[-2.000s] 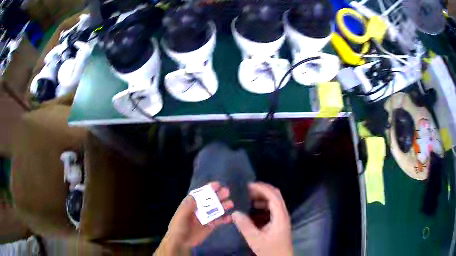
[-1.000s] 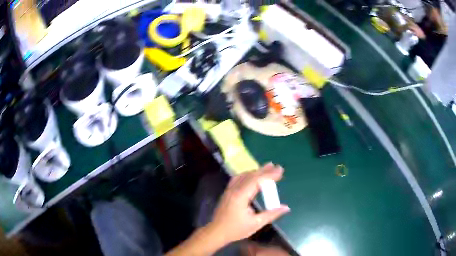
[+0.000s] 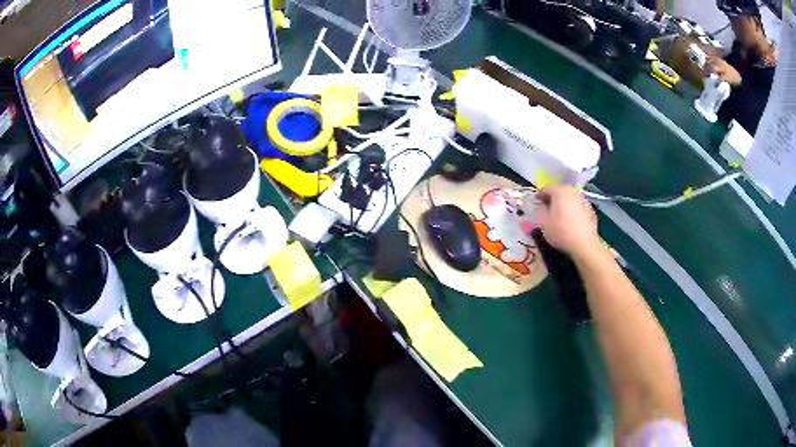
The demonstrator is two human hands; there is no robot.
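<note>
My right hand (image 3: pixel 566 220) reaches in from the lower right, over the right edge of the round beige mouse pad (image 3: pixel 445 275) with its orange-white cartoon. Its fingers point down beside the near end of the open white carton (image 3: pixel 524 131); the fingertips are small and partly hidden, so I cannot tell if they hold anything. A black mouse (image 3: pixel 452 237) lies on the pad. A black slab (image 3: pixel 572 292) lies beside the pad, partly behind my forearm. My left hand is out of view. The small white piece seen earlier does not show.
Several white cameras with black ball heads (image 3: pixel 160 214) stand in a row at the left, before a bright monitor (image 3: pixel 148 79). Yellow and blue tape rolls (image 3: pixel 297 128), a white power strip with cords (image 3: pixel 393 179), a small fan (image 3: pixel 419 17) and yellow strips (image 3: pixel 428 327) are nearby. A person (image 3: pixel 751 79) is far right.
The view has swung right from the lap, and now also shows the monitor and fan. The left hand with the white piece has left the view; my right hand has reached to the pad's right edge.
</note>
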